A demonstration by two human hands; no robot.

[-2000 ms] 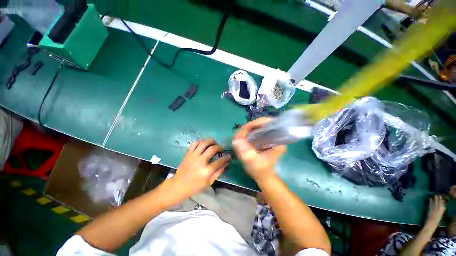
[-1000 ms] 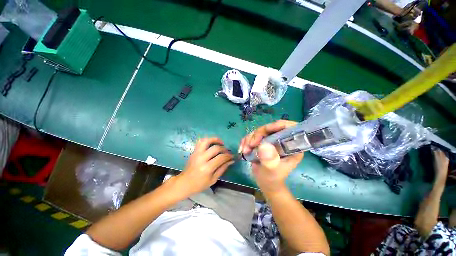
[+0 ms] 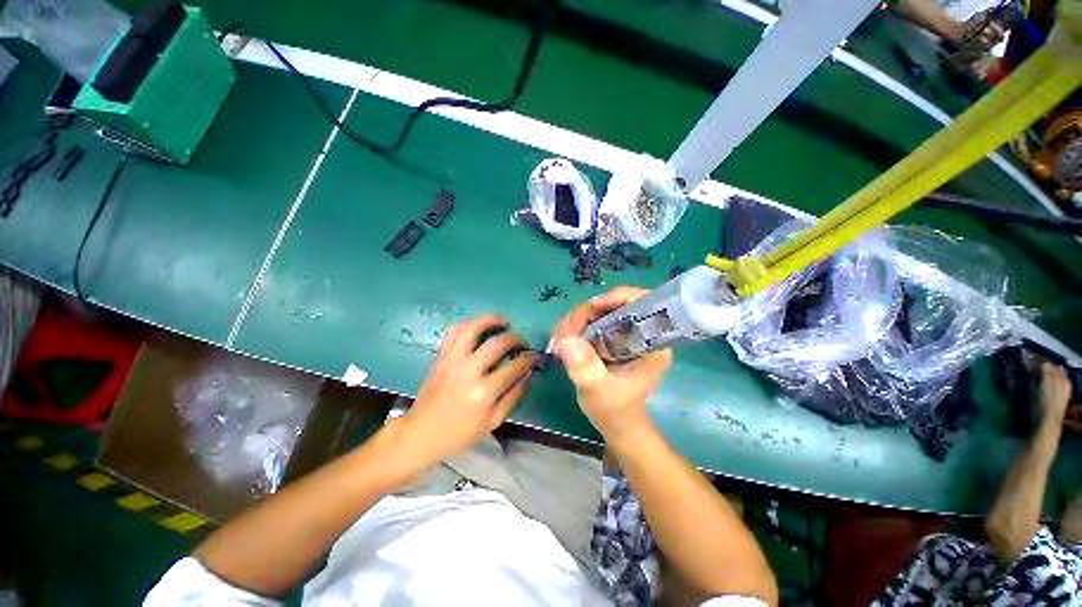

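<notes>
My right hand is closed around the silver-grey electric screwdriver, which leans with its lower end toward my left hand. My left hand holds a small dark part in its fingertips, mostly hidden, close to the fingers of my right hand. Whether the driver tip touches the part cannot be seen. Two black plastic housings lie on the bench beyond my left hand. Small black pieces lie in a pile beyond my right hand.
A white round container and a clear screw tub stand by the white rail. A clear bag of black parts is at right. A green block stands left. Yellow strands rise from the driver. Another person's hand is far right.
The screwdriver, first blurred and low, swung right a second ago and is now back to the left and steeper. Both hands stay close together. The other person's hand at far right has moved up.
</notes>
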